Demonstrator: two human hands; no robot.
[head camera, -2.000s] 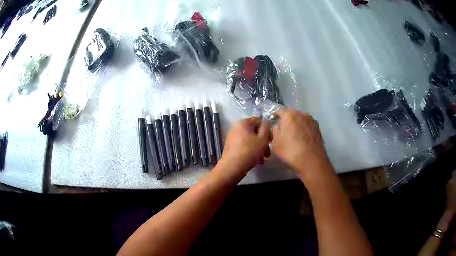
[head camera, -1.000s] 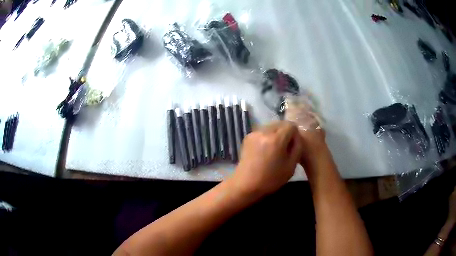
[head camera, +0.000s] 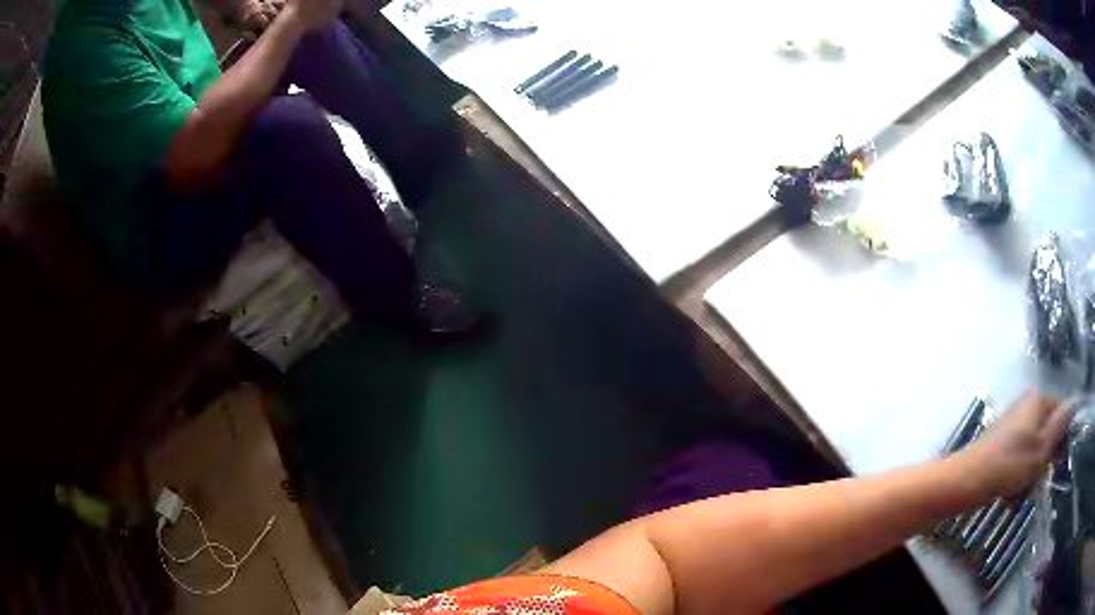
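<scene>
My left hand (head camera: 1021, 447) is at the right edge of the view, blurred, reaching over the row of black tubes (head camera: 994, 543). Its fingertips are at the clear film of a bag with black content (head camera: 1063, 523), cut off by the picture's edge; whether they grip the film I cannot tell. My right hand is not in view. A bagged black cable bundle (head camera: 1049, 300) lies just behind my left hand, and another bagged bundle (head camera: 982, 180) lies farther back.
A dark wire bundle (head camera: 799, 186) with yellow and red bits lies near the table gap (head camera: 745, 246), beside pale parts in film (head camera: 871, 231). More black tubes (head camera: 570, 82) lie on the far table. A seated person in green (head camera: 126, 96) is at the upper left. A white cable (head camera: 198, 555) lies on cardboard.
The view has swung left, bringing the floor and seated person in. My two hands were together at the red-and-black bagged bundle; now only my left hand shows, at the right edge.
</scene>
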